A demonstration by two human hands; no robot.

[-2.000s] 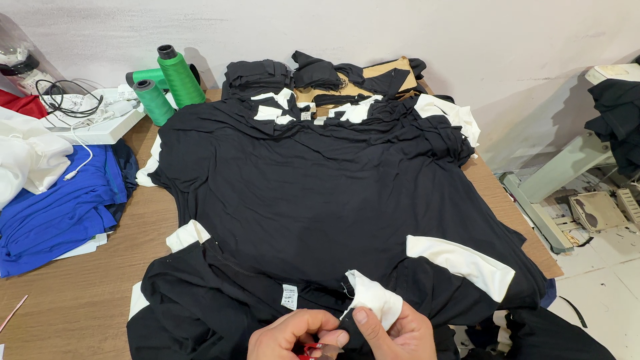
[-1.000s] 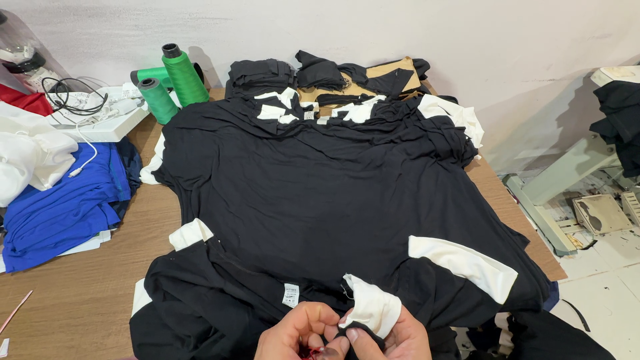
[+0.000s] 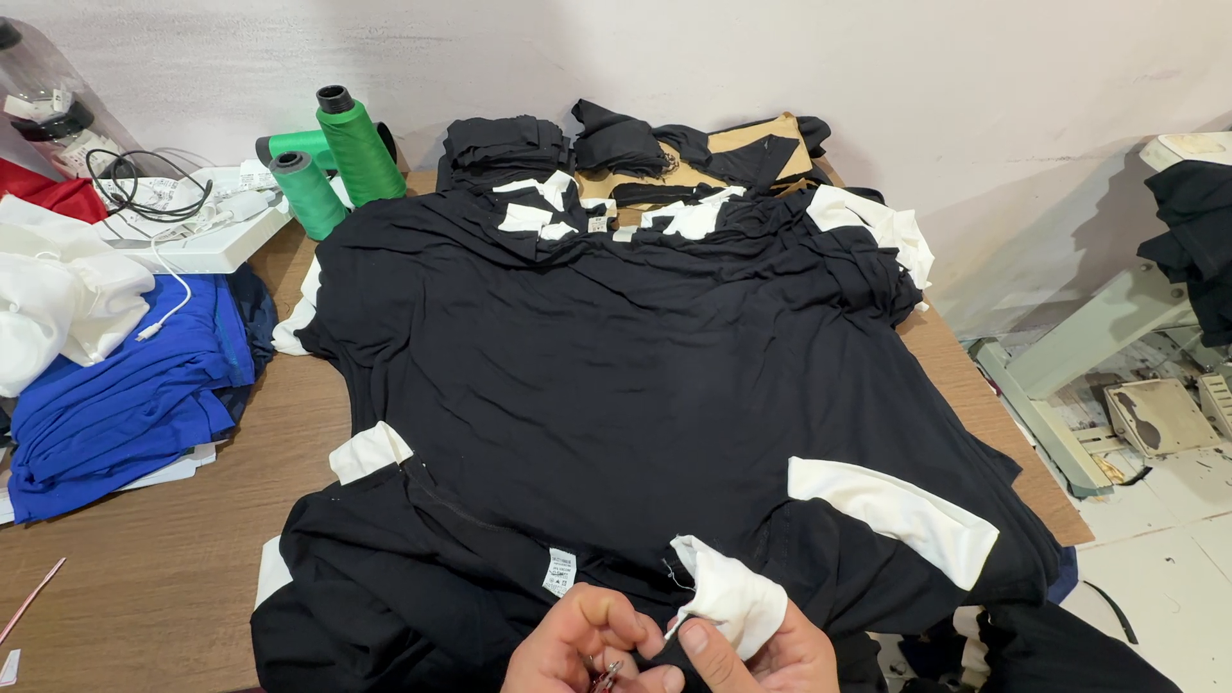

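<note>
Black garments with white panels (image 3: 616, 366) lie piled across the wooden table. At the bottom centre, my left hand (image 3: 587, 645) pinches the black fabric edge; a small red-handled metal tool, mostly hidden, sits in its fingers. My right hand (image 3: 760, 654) holds the white fabric panel (image 3: 736, 597) with its black edge between thumb and fingers. Loose threads hang at the panel's left edge. A white care label (image 3: 559, 572) shows just above my left hand. White panels also show at the left (image 3: 371, 453) and right (image 3: 895, 520) of the pile.
Green thread cones (image 3: 361, 149) stand behind the pile, left of folded black fabric (image 3: 505, 149) and brown card. Blue fabric (image 3: 135, 385), white cloth (image 3: 63, 298) and a white tray (image 3: 207, 245) with cables are at left. A metal stand (image 3: 1088, 337) stands beyond the table's right edge.
Two seconds ago the red-handled tool showed more plainly between my left fingers. My hands have come closer together at the white panel, and black fabric now shows between their fingertips.
</note>
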